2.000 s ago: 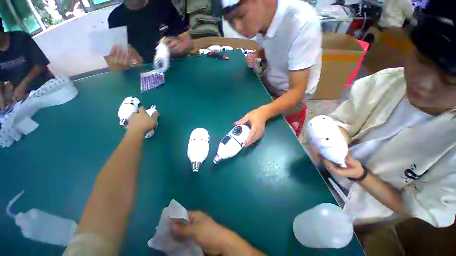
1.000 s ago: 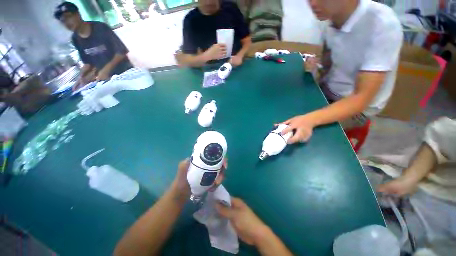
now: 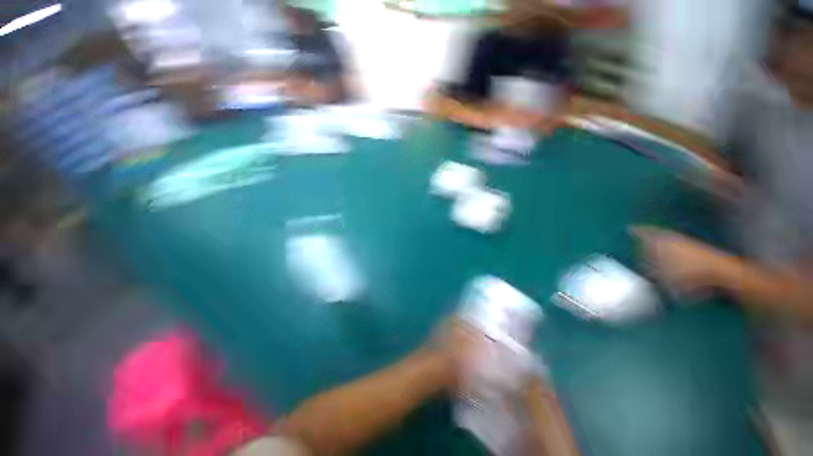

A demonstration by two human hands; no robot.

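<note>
The frame is strongly blurred. My left hand [image 3: 459, 352] is around a white bulb-shaped camera [image 3: 501, 310], held above the table's near side. My right hand [image 3: 546, 414] is close beside it, partly hidden, with a pale cloth [image 3: 488, 426] at its fingers, against the camera's lower part. Exact finger positions cannot be made out.
The dark green table [image 3: 401, 258] holds a squeeze bottle [image 3: 325, 267], two white cameras [image 3: 481, 209], another camera [image 3: 608, 289] near a person's hand, and pale green pieces [image 3: 209, 174]. A pink stool [image 3: 169, 392] stands lower left. People sit around the far side.
The view has swung left, so the table things appear further right and the pink stool has come in. The neighbour's hand is off the camera at right. My hands have stayed together at the held camera.
</note>
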